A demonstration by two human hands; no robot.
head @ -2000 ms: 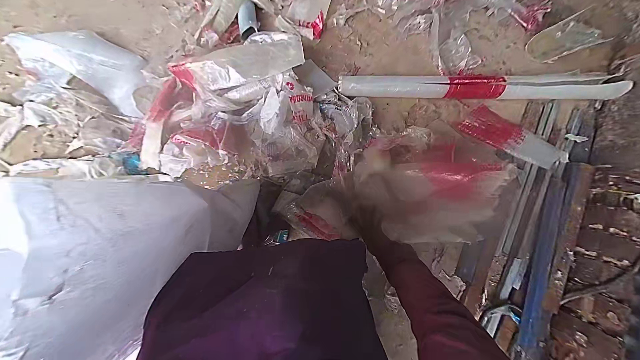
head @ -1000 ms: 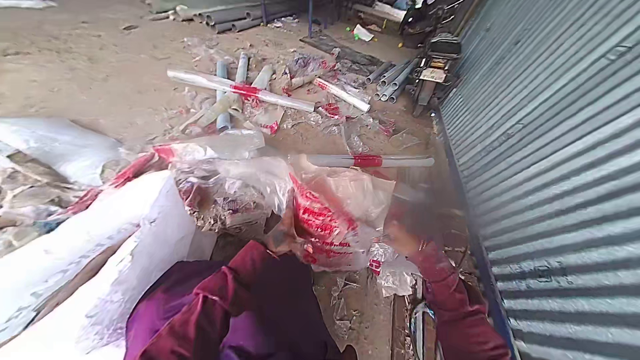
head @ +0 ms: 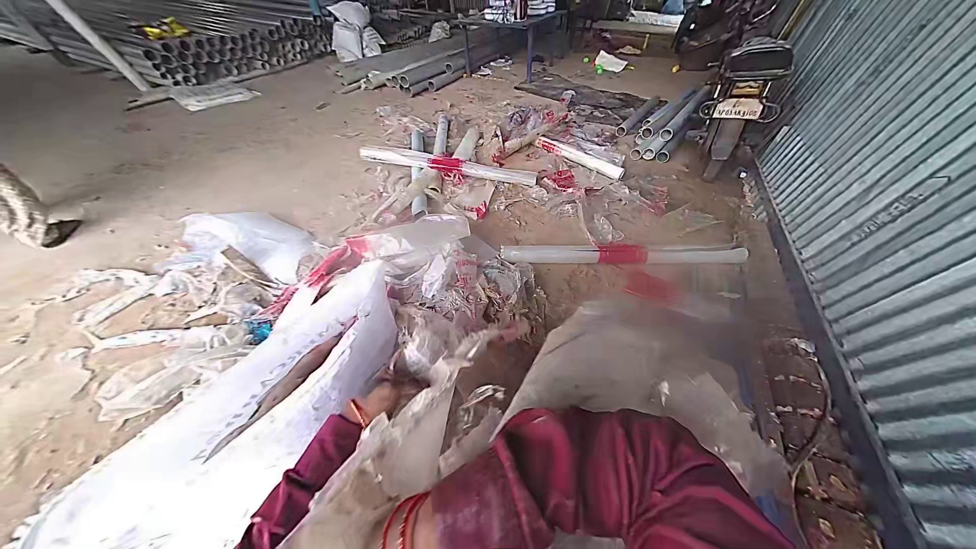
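My left hand [head: 385, 399], with a thread at its wrist, is at the crumpled clear plastic film [head: 427, 343], beside the open mouth of a white woven sack [head: 335, 381]. Its fingers are partly hidden and blurred. A long dusty plastic sheet [head: 404, 450] runs from there toward the bottom edge. My right forearm, in a maroon sleeve [head: 595, 473], bends across the bottom; only the wrist shows and the hand is out of view below. A wide dull plastic sheet [head: 618, 366] lies beyond that sleeve, blurred at its right.
A film-wrapped roll with a red band [head: 560, 255] lies ahead on the dirt floor. Farther off are more wrapped rolls [head: 488, 172], grey pipes [head: 675, 126], a table [head: 499, 23] and a parked motorcycle [head: 751, 76]. A corrugated metal wall [head: 900, 229] stands at right; loose film litters the left.
The red-printed plastic held between my hands one second ago is no longer there. My right arm has moved left across the bottom, its hand leaving the view.
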